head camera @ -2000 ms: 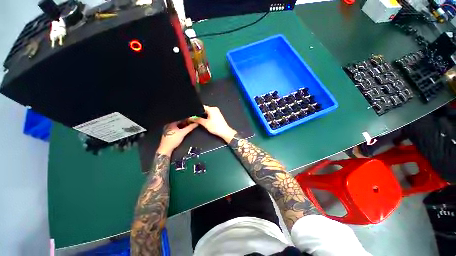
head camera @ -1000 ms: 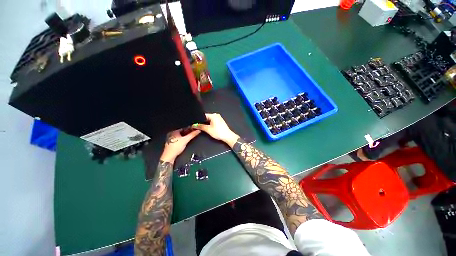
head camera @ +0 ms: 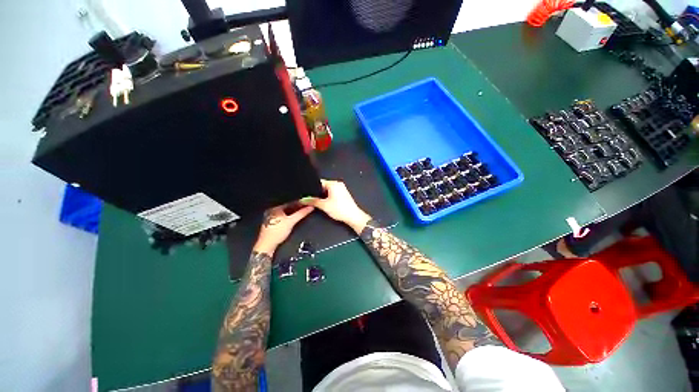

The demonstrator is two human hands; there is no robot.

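The big black machine (head camera: 184, 145) overhangs the black mat (head camera: 352, 172). My left hand (head camera: 277, 228) and my right hand (head camera: 337, 205) meet at its lower edge, fingertips close together and partly hidden beneath it. A small dark thing shows between the fingers, too hidden to identify, with a green light spot beside it. Three small black modules (head camera: 314, 273) lie near the mat's front edge, by my left wrist. The blue bin (head camera: 414, 115) stands right of the mat, with rows of black modules (head camera: 444, 182) at its near end.
A bottle (head camera: 318, 122) stands against the machine's right side, with a monitor (head camera: 368, 31) behind. Black trays of modules (head camera: 589, 142) lie at the right. Dark parts (head camera: 188, 236) lie under the machine's label. A red stool (head camera: 590, 310) and a person's leg are at right.
The whole view has shifted, so the bench appears lower and further right, with more of the monitor showing. My hands stay together at the machine's lower edge. The loose modules and bin contents look unchanged.
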